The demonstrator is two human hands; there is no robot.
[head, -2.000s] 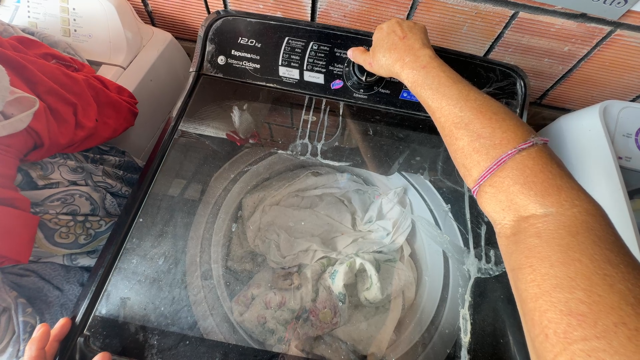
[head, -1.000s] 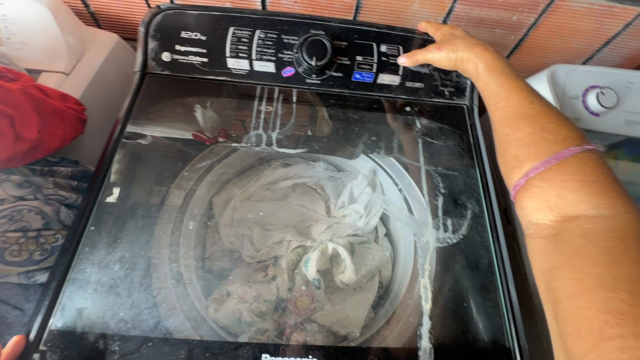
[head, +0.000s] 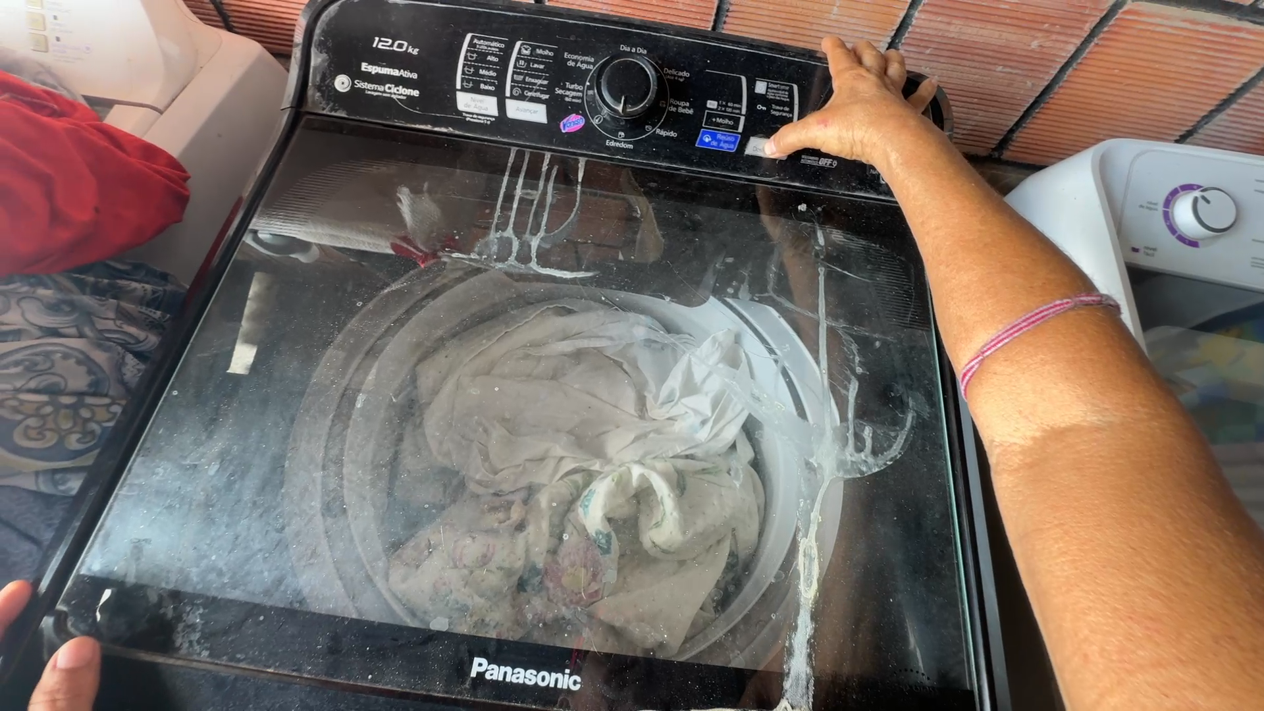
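Observation:
My right hand (head: 857, 107) rests on the right end of the black control panel (head: 444, 138) of a Panasonic top-load washing machine, its thumb on a light button beside the blue one and its fingers over the panel's back edge. Left of it is the round program dial (head: 627, 85). Under the closed glass lid (head: 326, 553), streaked with dried drips, wet whitish cloths (head: 592, 395) lie bunched in the drum. Only fingertips of my left hand (head: 44, 652) show, at the lid's front left corner; whether they hold anything is hidden.
A red cloth (head: 79, 178) and patterned fabric (head: 74, 365) lie at the left, by a whitish appliance (head: 197, 109). A white washing machine (head: 1165, 188) with a purple-ringed knob stands close at the right. Behind runs a wall of ribbed orange clay blocks (head: 1076, 79).
My right hand has left the program dial and moved right along the panel; its thumb now touches the light button. The view has shifted somewhat.

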